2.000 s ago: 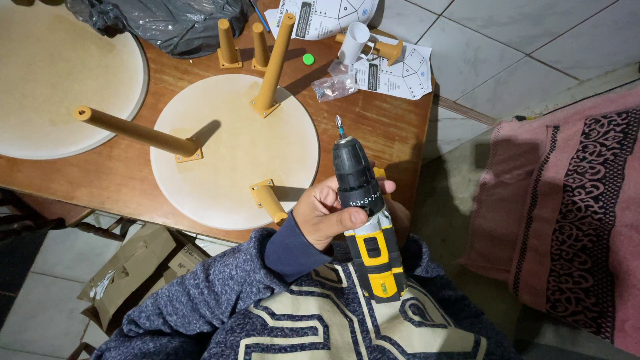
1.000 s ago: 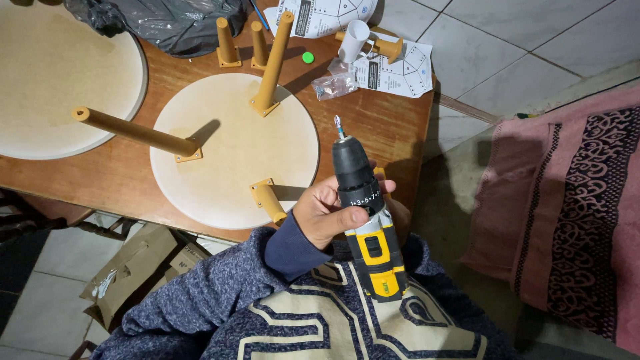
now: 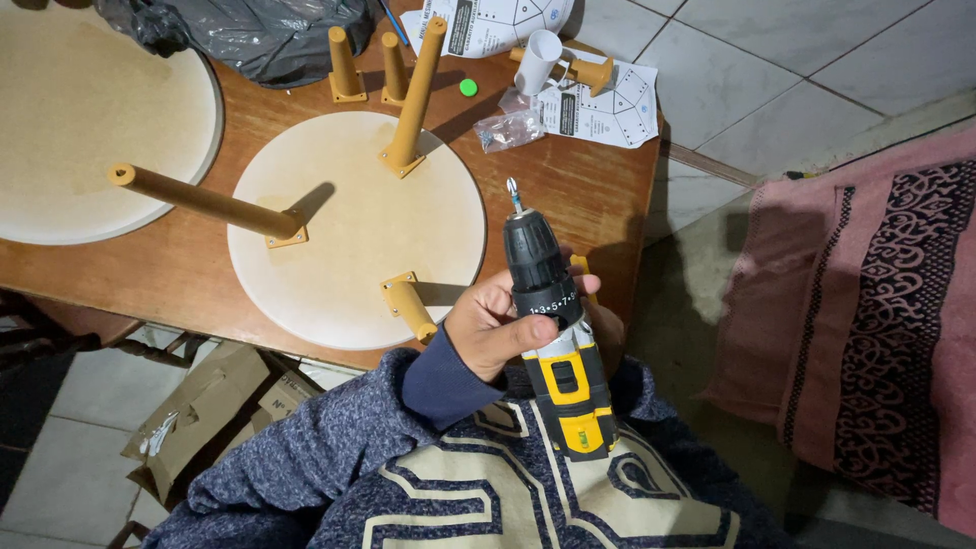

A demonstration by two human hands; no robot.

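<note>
A black and yellow cordless drill [image 3: 560, 335] with a screwdriver bit [image 3: 515, 195] in its chuck points away from me. My left hand [image 3: 499, 320] is wrapped around the drill's torque collar, thumb on top. Mostly hidden behind the drill, my right hand [image 3: 608, 335] is at its handle side. Left of them, a round pale tabletop [image 3: 343, 305] lies on the wooden table. Three legs stand on it by square plates: one leg [image 3: 206, 202] at left, another leg [image 3: 415, 95] at upper right, a third leg [image 3: 412, 305] near the lower edge.
Another round top [image 3: 91, 122], a grey plastic bag [image 3: 267, 38], two upright legs [image 3: 345, 65], a green cap [image 3: 468, 88], a white mug [image 3: 538, 61], a small bag of hardware [image 3: 509, 131] and printed sheets [image 3: 625, 107] lie on the table [image 3: 99, 282]. Cardboard [image 3: 206, 404] is below; pink cloth hangs right.
</note>
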